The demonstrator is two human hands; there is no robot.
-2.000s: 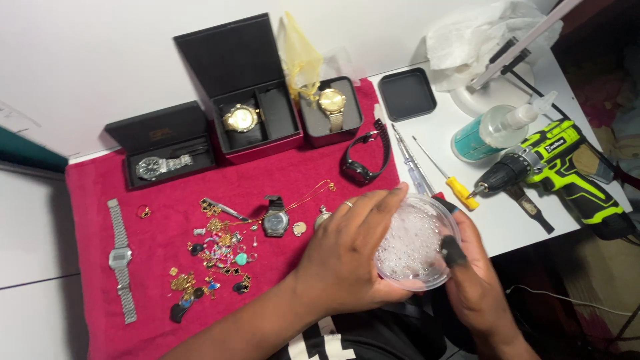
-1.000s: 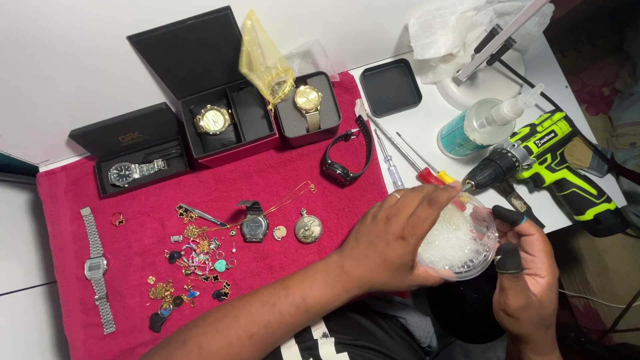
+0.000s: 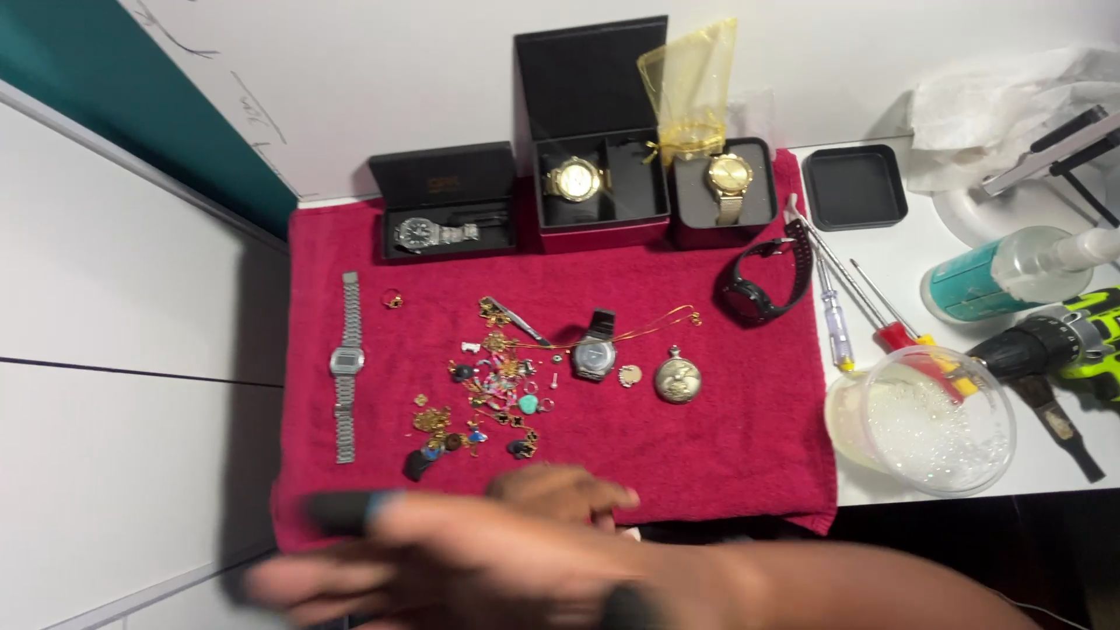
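Note:
My right hand (image 3: 455, 560), blurred and with black covers on some fingertips, reaches across the front of the red towel (image 3: 752, 437); its fingers are apart and no held object shows. Behind it my left hand (image 3: 560, 492) is low over the towel, partly hidden, so what it holds cannot be told. Nearest lie a pile of small jewellery (image 3: 503, 381), a pocket watch (image 3: 678, 378) and a dark-strapped wristwatch (image 3: 595, 354). A clear plastic tub of foamy liquid (image 3: 936, 429) stands at the right.
Boxed watches (image 3: 577, 179) line the back. A silver digital watch (image 3: 347, 360) lies left, a black watch (image 3: 748, 297) right. Beyond are screwdrivers (image 3: 892, 337), a spray bottle (image 3: 989, 271), a cordless drill (image 3: 1041, 341) and a black tray (image 3: 856, 186).
Both hands have let go of the plastic tub, which now stands on the white table. They have moved left, to the towel's front edge. The view has shifted left.

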